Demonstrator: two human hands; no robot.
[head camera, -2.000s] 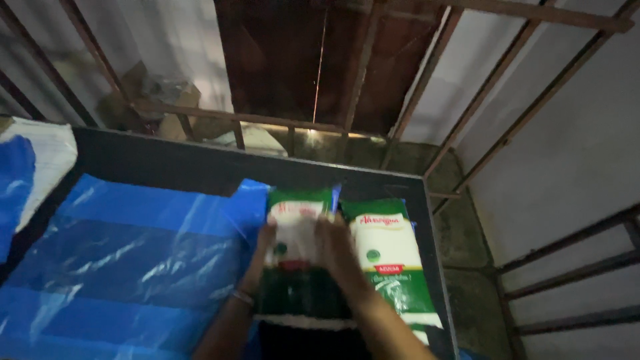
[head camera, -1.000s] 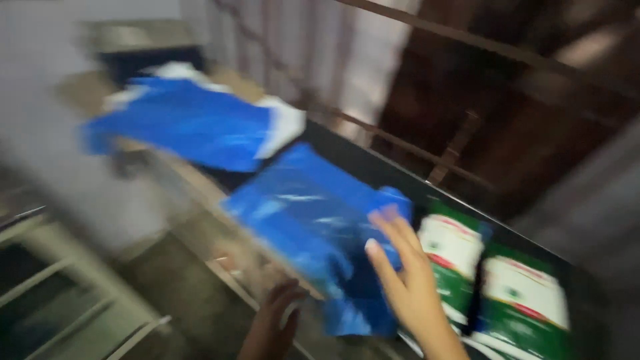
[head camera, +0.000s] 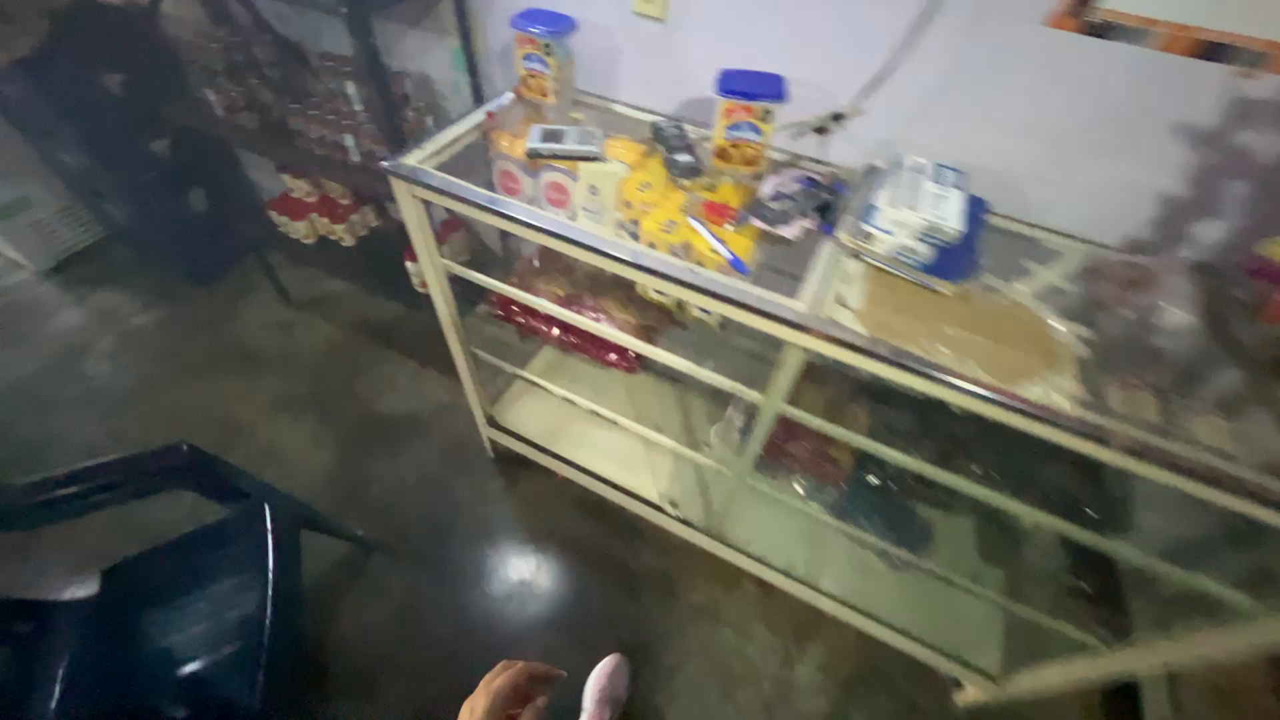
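At the bottom edge, a bare hand, which looks like my left hand (head camera: 512, 690), is partly in view with its fingers curled; whether it holds anything is hidden. Just right of it shows a pale pink rounded tip (head camera: 606, 688), perhaps a shoe. My right hand is out of view. Farther ahead is a glass display counter (head camera: 600, 255) with a pale frame. On its top are two blue-lidded jars (head camera: 742, 120), yellow packets (head camera: 660, 205), a blue and white pen (head camera: 718, 245), a calculator-like device (head camera: 565, 142) and a stack of white and blue boxes (head camera: 915, 205).
A dark blue plastic chair (head camera: 200, 590) is at the lower left on the dark, shiny floor (head camera: 400, 610). Red packages (head camera: 570, 325) lie inside the counter. Red and cream items (head camera: 320, 208) hang or sit near a dark rack at the upper left. A pale wall (head camera: 640, 60) rises behind.
The view has swung far away from the dark table, blue plastic bags and green and white sugar packs. Both hands were on a pack, then off it; now only one hand shows.
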